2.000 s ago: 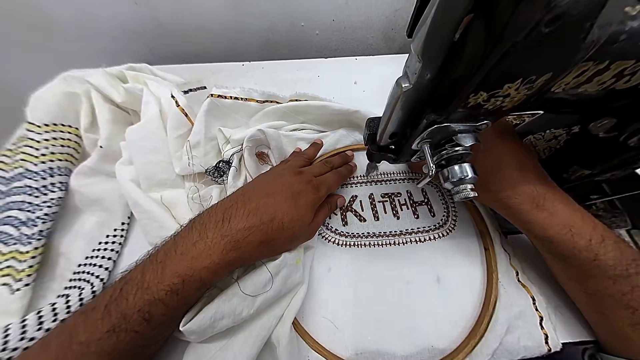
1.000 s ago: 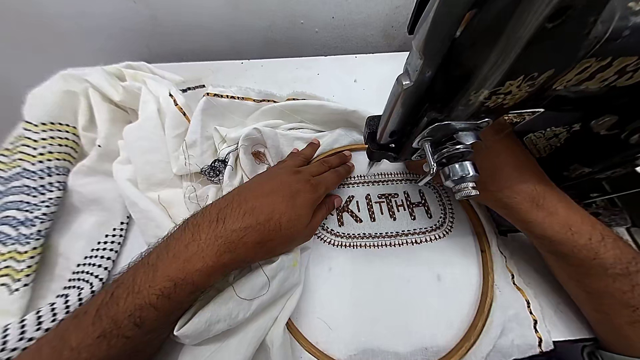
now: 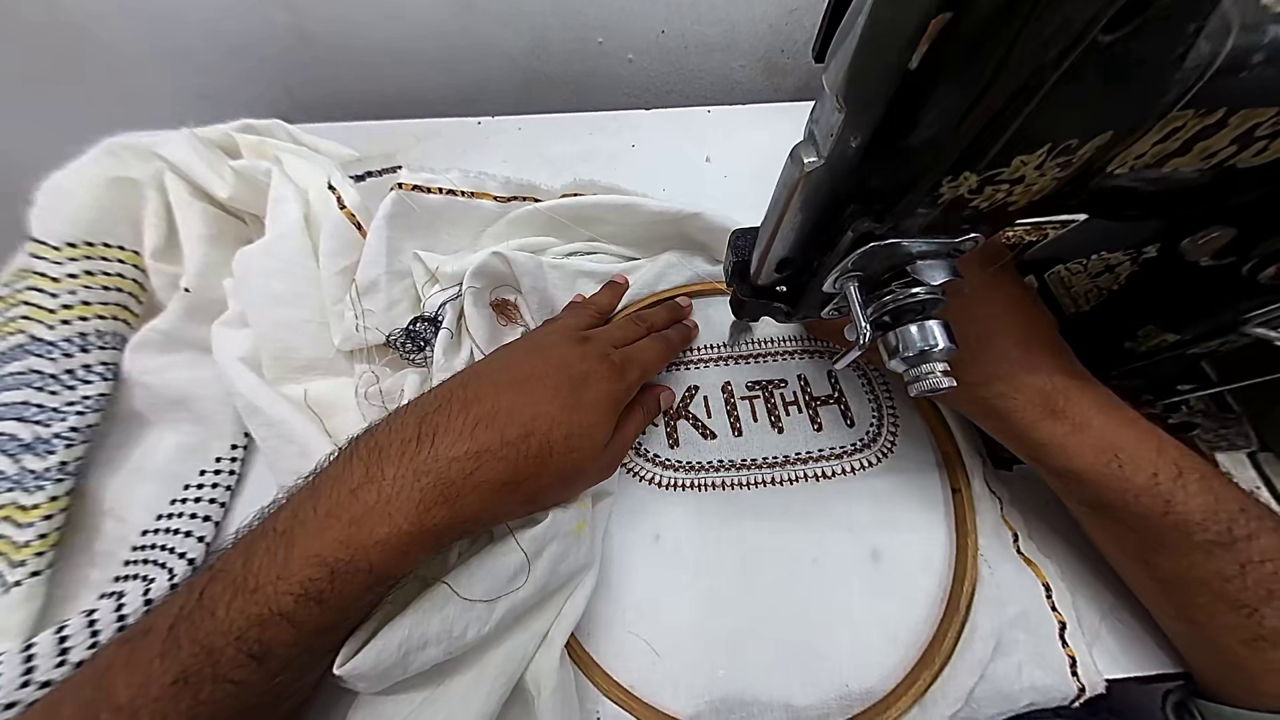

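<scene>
White cloth (image 3: pixel 770 590) is stretched in a round wooden embroidery hoop (image 3: pixel 955 560) under the head of a black sewing machine (image 3: pixel 900 130). Brown embroidered lettering within a stitched oval border (image 3: pixel 760 480) lies just in front of the needle area. My left hand (image 3: pixel 600 385) rests palm down across the hoop's upper left rim, fingers spread, fingertips on the cloth by the border. Behind the chrome thread tension assembly (image 3: pixel 915 335), my right hand (image 3: pixel 985 320) is mostly hidden at the hoop's upper right; its grip does not show.
Bunched white fabric (image 3: pixel 290 260) with yellow, blue and black stitched patterns covers the left side. Tangles of dark thread (image 3: pixel 418 338) and brown thread (image 3: pixel 507 311) lie on it. The white table (image 3: pixel 600 145) meets a grey wall (image 3: pixel 400 55) behind.
The hoop and its embroidery have shifted slightly under the machine head. Both hands stay in nearly the same places.
</scene>
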